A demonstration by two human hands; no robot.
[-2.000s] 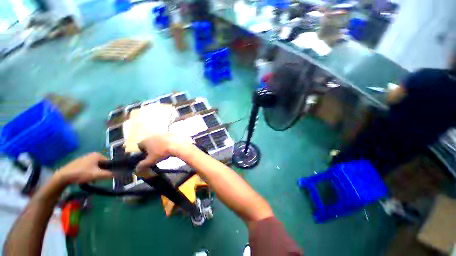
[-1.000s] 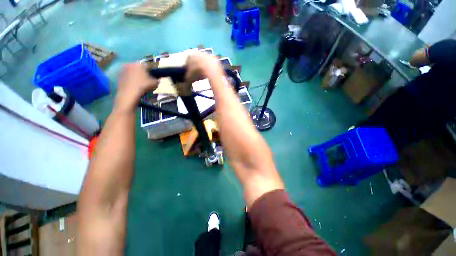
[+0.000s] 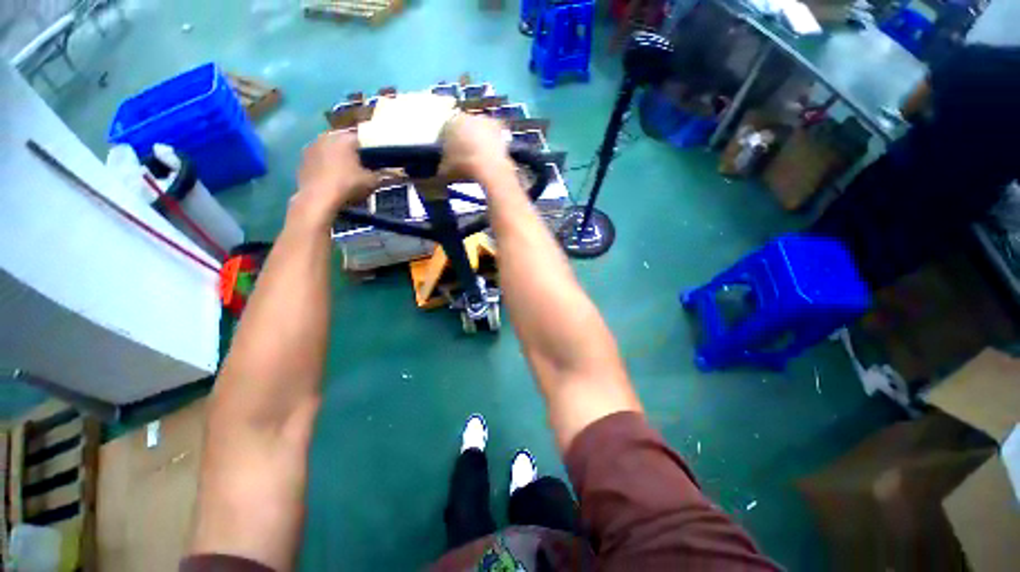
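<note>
The black loop-shaped tiller point(image 3: 408, 160) of the hand pallet truck is at upper centre. My left hand point(image 3: 337, 170) grips its left side and my right hand point(image 3: 474, 148) grips its right side. Both arms are stretched forward. A black shaft runs down to the orange-yellow truck body point(image 3: 430, 280) and small wheels point(image 3: 481, 314). Behind the tiller stands the palletised load point(image 3: 380, 248) of white-sided units with dark panels. Pale cardboard point(image 3: 405, 118) lies on top. My hands and the tiller hide part of the load.
A black stand fan point(image 3: 610, 156) stands right of the load. A blue stool point(image 3: 780, 293) and a person in dark clothes point(image 3: 951, 168) are at right. A blue crate point(image 3: 196, 125) and white pillar point(image 3: 95, 251) are left. Open cartons point(image 3: 895, 480) are lower right; a slatted pallet point(image 3: 48, 475) is lower left.
The load, truck and fan have shifted up in view and look farther from the camera. Both my feet now show. Both hands still grip the tiller.
</note>
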